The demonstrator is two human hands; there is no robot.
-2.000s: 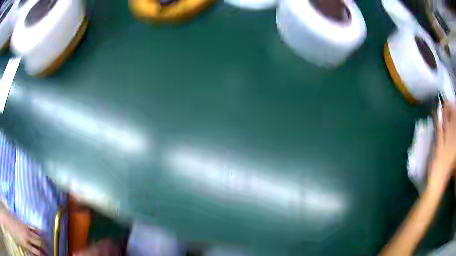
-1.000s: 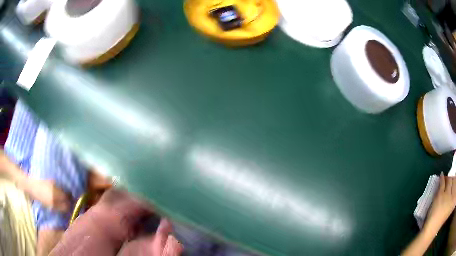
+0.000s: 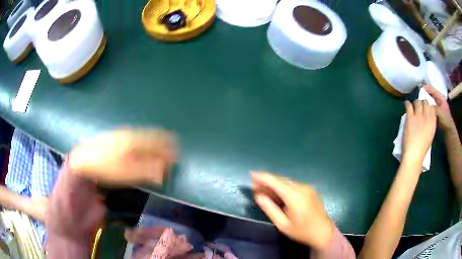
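Note:
My left hand [image 3: 124,156], in a pink sleeve, is over the near edge of the green table [image 3: 202,106]. It is blurred, and its fingers and grip cannot be made out. My right hand [image 3: 294,207] is at the near edge to the right, thumb and fingers apart, with nothing seen in it. Beyond them are a mustard-gold base [image 3: 180,33] with a small black fan [image 3: 175,19] inside, a white round part [image 3: 245,11] beside it, and a white cover [image 3: 304,43] with a brown disc on top. Neither hand touches these.
White units with brown discs and gold rims stand at far left [image 3: 73,45] and right [image 3: 397,66]. A white strip [image 3: 26,91] lies at left. A neighbour's hands [image 3: 420,126] hold folded white sheets [image 3: 400,144] at right. Another person's checked clothing [image 3: 33,167] shows at left.
Both my hands have come up over the near table edge. The view has swung, so the gold base and covers appear further left and higher than one second ago.

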